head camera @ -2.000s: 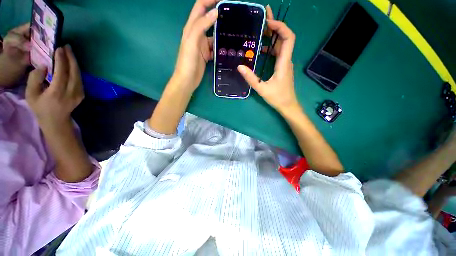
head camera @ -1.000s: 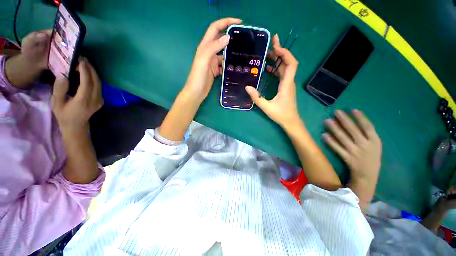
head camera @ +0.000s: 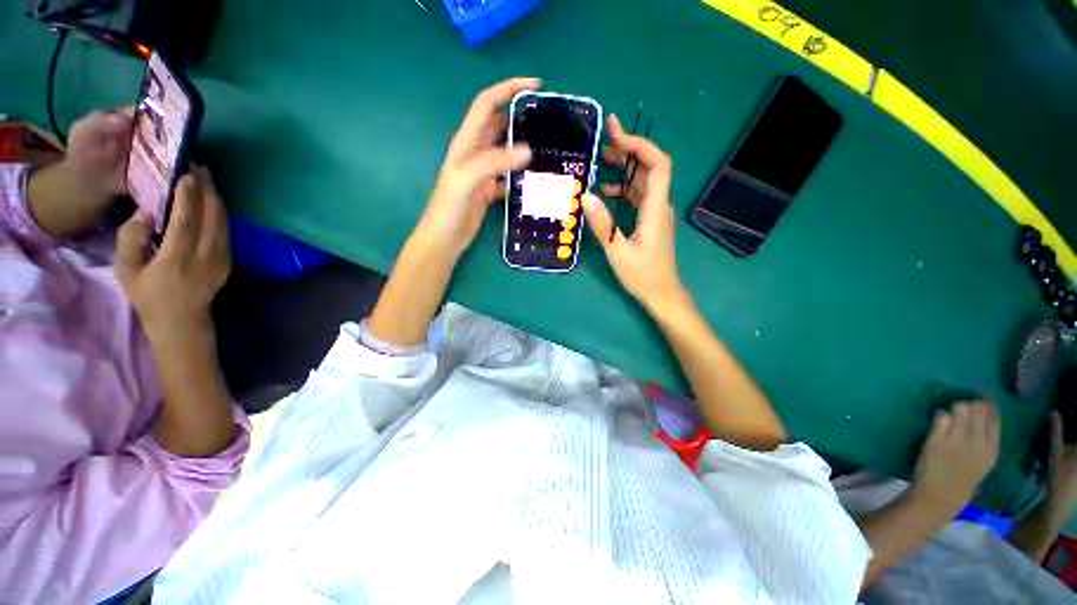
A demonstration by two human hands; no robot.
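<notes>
A lit smartphone [head camera: 552, 183] in a pale case is held upright above the green mat. Its screen shows number digits, orange round keys and a white block. My left hand [head camera: 472, 171] grips its left side, with the thumb over the screen. My right hand [head camera: 643, 225] is at its right side, the thumb by the right edge of the screen. Thin dark tweezers [head camera: 637, 148] show beside the fingers of my right hand; whether the hand holds them is unclear. A dark unlit smartphone [head camera: 768, 166] lies flat on the mat to the right.
A person in pink at left holds a lit phone [head camera: 162, 148]. A blue bin [head camera: 487, 17] is at the top edge. Yellow tape [head camera: 933, 130] edges the mat. Another person's hand [head camera: 959, 449] rests at right, near a dark disc [head camera: 1038, 357] and black pieces [head camera: 1044, 270].
The phone's screen now shows different digits, orange keys and a white block. My left thumb has moved over the screen. The neighbour's hand at right has moved away; the small module is gone from the mat.
</notes>
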